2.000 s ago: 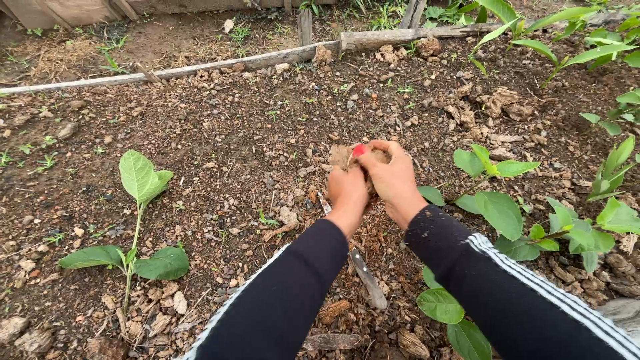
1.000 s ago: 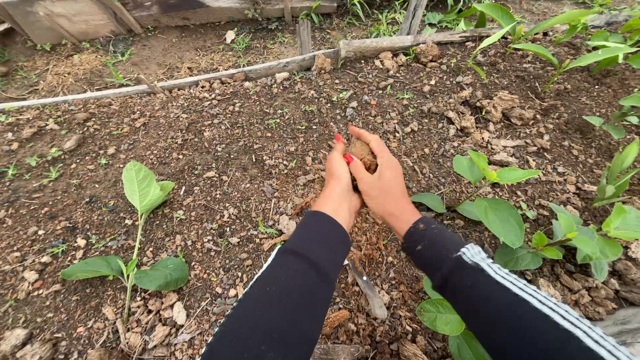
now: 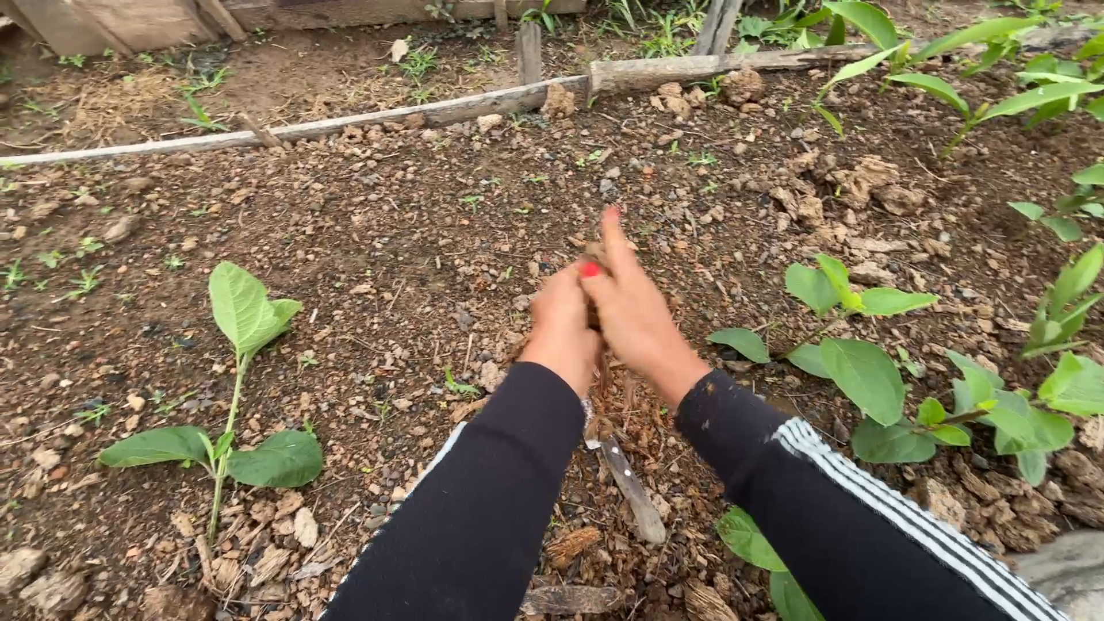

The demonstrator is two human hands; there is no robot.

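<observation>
My left hand (image 3: 562,323) and my right hand (image 3: 636,315) are pressed together above the soil bed (image 3: 414,276), with a brown clod or crumbled material (image 3: 595,253) partly showing between them. Loose brown bits seem to fall below the palms, though motion blurs them. Red nail polish shows on my right thumb. A knife with a worn, riveted handle (image 3: 634,492) lies on the soil just below my wrists, its blade mostly hidden. To the left, a young broad-leaved plant (image 3: 231,405) stands in the bed.
Leafy plants (image 3: 862,375) grow to the right, with more long-leaved ones (image 3: 957,95) at the upper right. A wooden border board (image 3: 448,110) crosses behind the bed, beside short stakes (image 3: 529,53). A flat wood piece (image 3: 572,599) lies at the bottom. Grey stone (image 3: 1069,569) shows at the lower right.
My hands were low around brown material two seconds ago, then cupped about a brown clod. They are now pressed closer together, and less of the clod shows.
</observation>
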